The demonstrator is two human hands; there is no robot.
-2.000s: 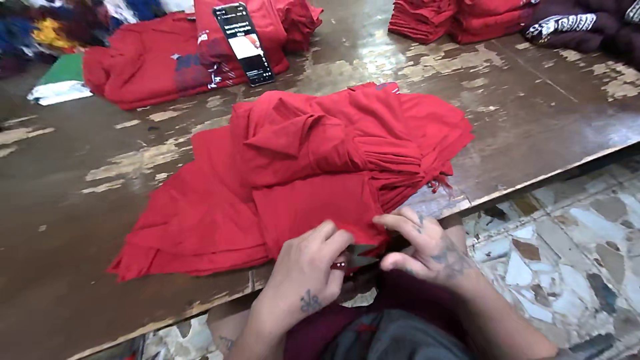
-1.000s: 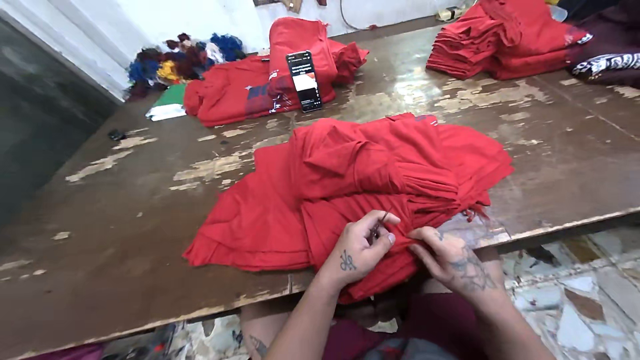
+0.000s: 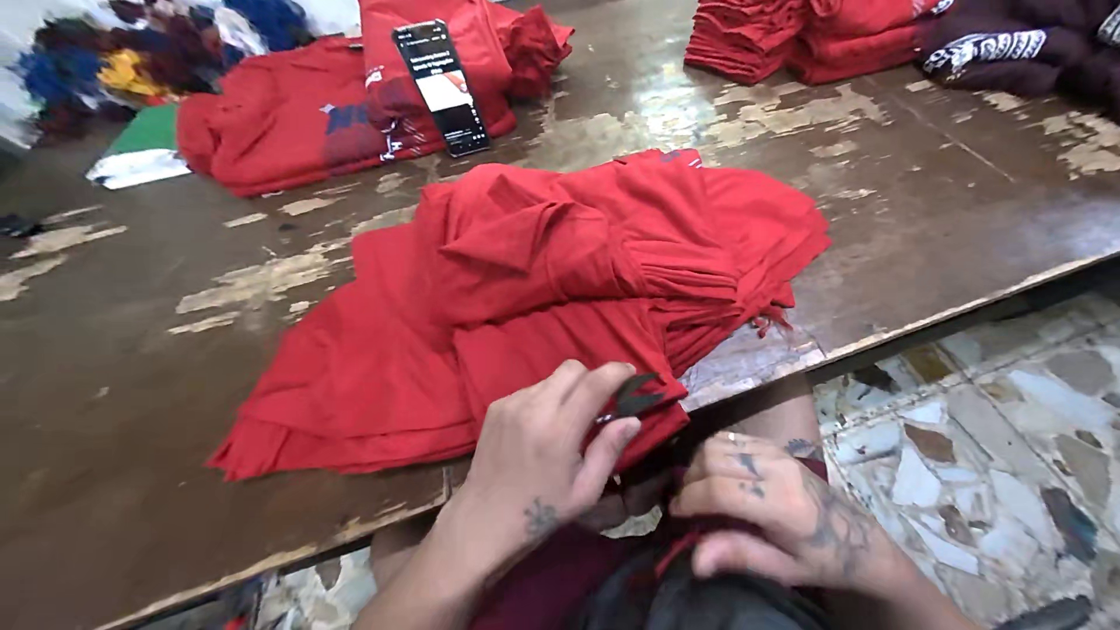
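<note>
A heap of red fabric garments (image 3: 542,254) lies in layers on the brown table, its near edge over the table's edge. My left hand (image 3: 551,437) is at that near edge, shut on small thread snips (image 3: 639,395) with dark, pointed blades that stand apart against the red cloth. Lower right, above my lap, my right hand (image 3: 761,499) has its fingers curled down, off the heap. Reddish material shows beneath its fingers; whether the hand grips it is not clear. Loose red threads (image 3: 772,322) hang at the heap's right edge.
A smartphone (image 3: 440,87) leans on folded red garments (image 3: 280,114) at the back left, beside a green and white item (image 3: 144,144) and multicoloured yarn or scraps (image 3: 131,70). More red garments (image 3: 744,35) and dark patterned ones (image 3: 997,52) stand back right. The table edge (image 3: 962,297) is worn.
My right hand has left the red cloth, where it was beside my left hand, and is lower, over my lap. My left hand stays at the cloth's near edge.
</note>
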